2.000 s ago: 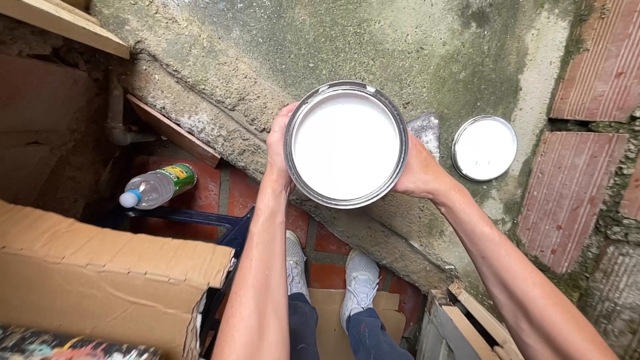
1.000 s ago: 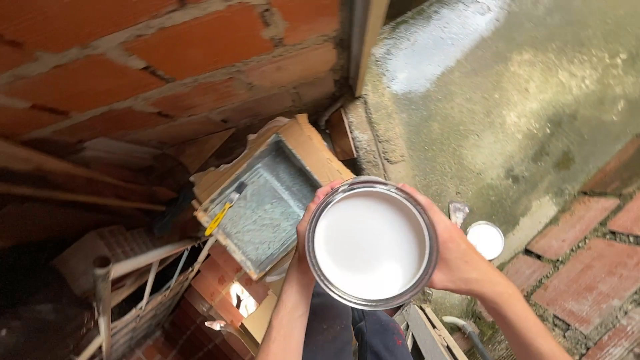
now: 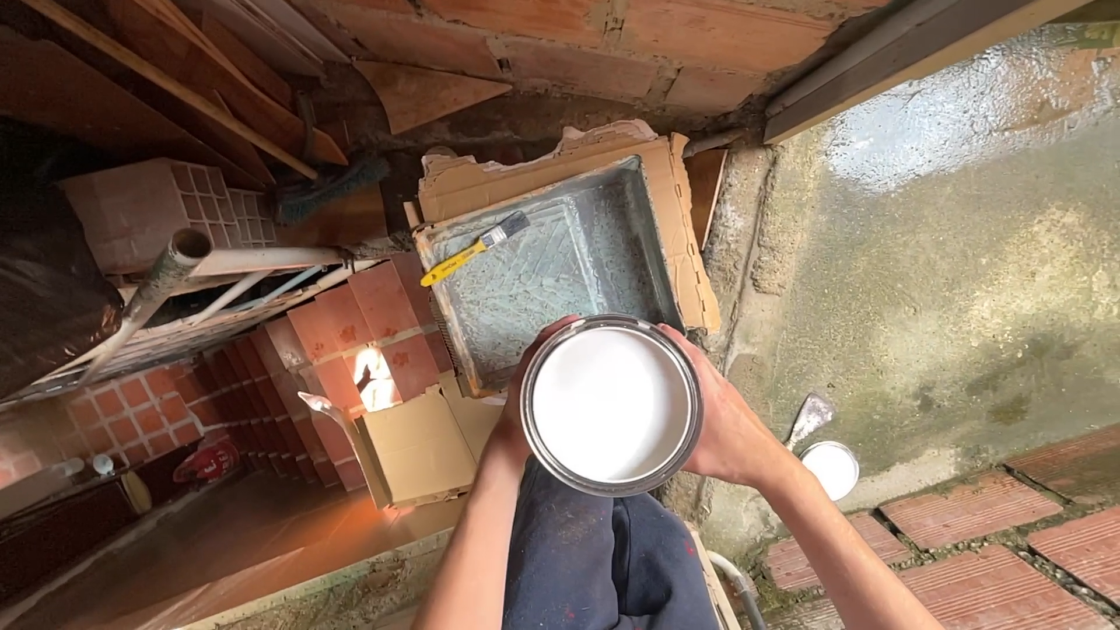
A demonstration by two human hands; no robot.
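An open metal can of white paint [image 3: 611,407] is held between both hands, seen from above. My left hand [image 3: 523,385] grips its left side, the fingers partly hidden by the can. Around the right side wraps my right hand [image 3: 722,420]. Just beyond the can lies a paint tray [image 3: 542,289] on a piece of cardboard [image 3: 691,254]. A paintbrush with a yellow handle [image 3: 455,264] rests in the tray, its bristles pointing up and right. The round lid [image 3: 829,470], white on its face, lies on the concrete beside a putty knife [image 3: 811,418].
A brick wall [image 3: 560,52] stands beyond the tray. At left are a white metal railing [image 3: 254,258], a broom head [image 3: 332,188] and tiled steps [image 3: 289,376]. A cardboard box [image 3: 420,446] lies left of my legs. Hollow bricks [image 3: 971,507] border the concrete ledge [image 3: 919,289].
The view has swung widely to the left, bringing the tray and brush into sight. Both hands still hold the paint can, which is now beside the tray's near edge in view.
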